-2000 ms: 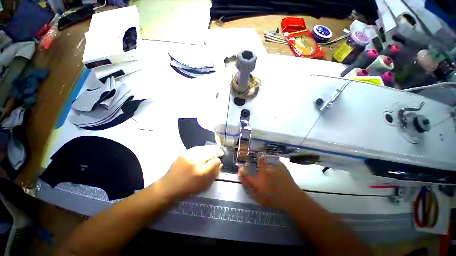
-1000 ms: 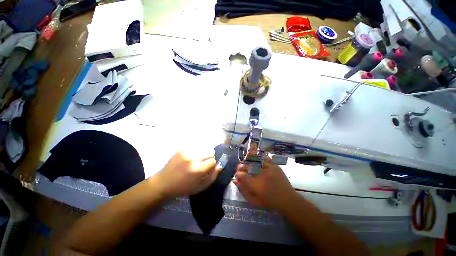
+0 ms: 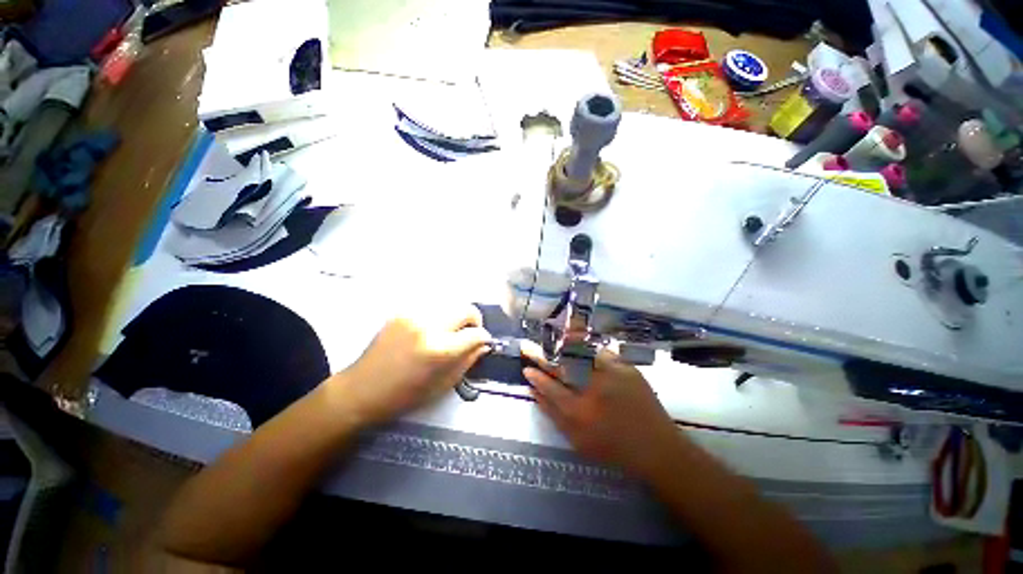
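Note:
A dark panel [image 3: 510, 366] lies under the left end of the white sewing machine head [image 3: 673, 258], mostly hidden by my hands and the metal parts. My left hand [image 3: 417, 357] pinches its left side, fingertips together. My right hand [image 3: 595, 401] is at its right side, fingers beside the presser foot [image 3: 575, 331] and partly hidden by it; its fingertips touch the panel's edge. Another curved dark panel [image 3: 219, 348] lies flat at the left table edge with a small pale mark.
A stack of pale curved pieces [image 3: 241, 213] lies left of the machine. Thin curved strips [image 3: 447, 137] lie behind. A white box [image 3: 264, 62] stands back left. Red-looped scissors [image 3: 957, 471] are at right. Thread cones [image 3: 875, 148] and a red-yellow packet [image 3: 701, 90] are behind.
The dark panel hung toward the front edge between my hands one second ago; now it shows only as a short part between them. My left hand has shifted slightly back. The camera view has shifted slightly.

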